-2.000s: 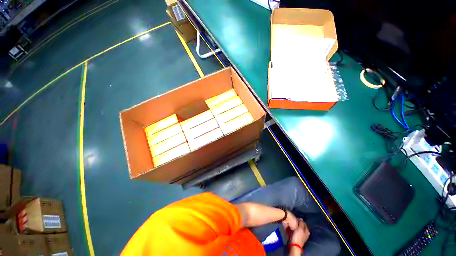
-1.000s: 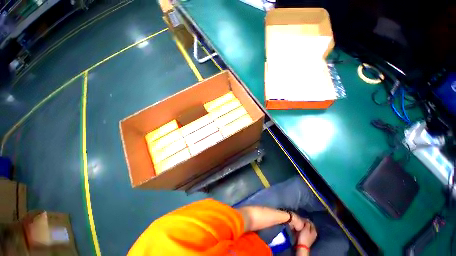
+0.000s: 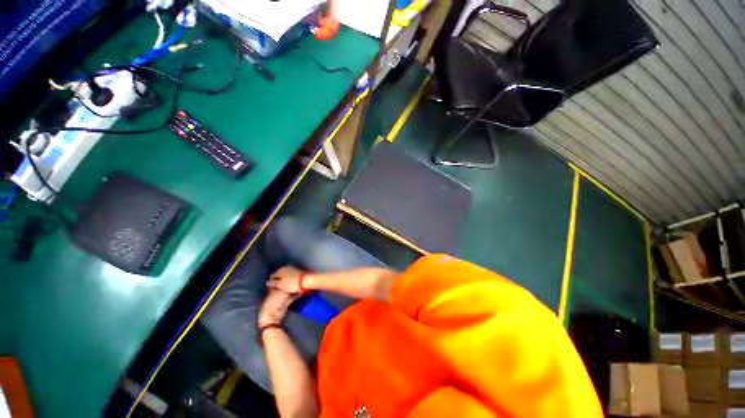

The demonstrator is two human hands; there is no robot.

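My left hand, with a dark bracelet at the wrist, rests on my lap. My right hand, with a red band, lies against it. The fingers overlap and look small, so their exact pose is unclear; no object shows in them. A black square set-top box lies on the green bench to the left of my hands. A black remote control with small coloured buttons lies beyond it.
A white power strip with plugs and dark and blue cables is at the bench's rear. A dark stool stands beside my legs, with black chairs behind. An orange box edge shows lower left. Cartons stand lower right.
The view has swung to the right. The master carton has left the picture; the dark stool and chairs have come in. My hands are still together on my lap.
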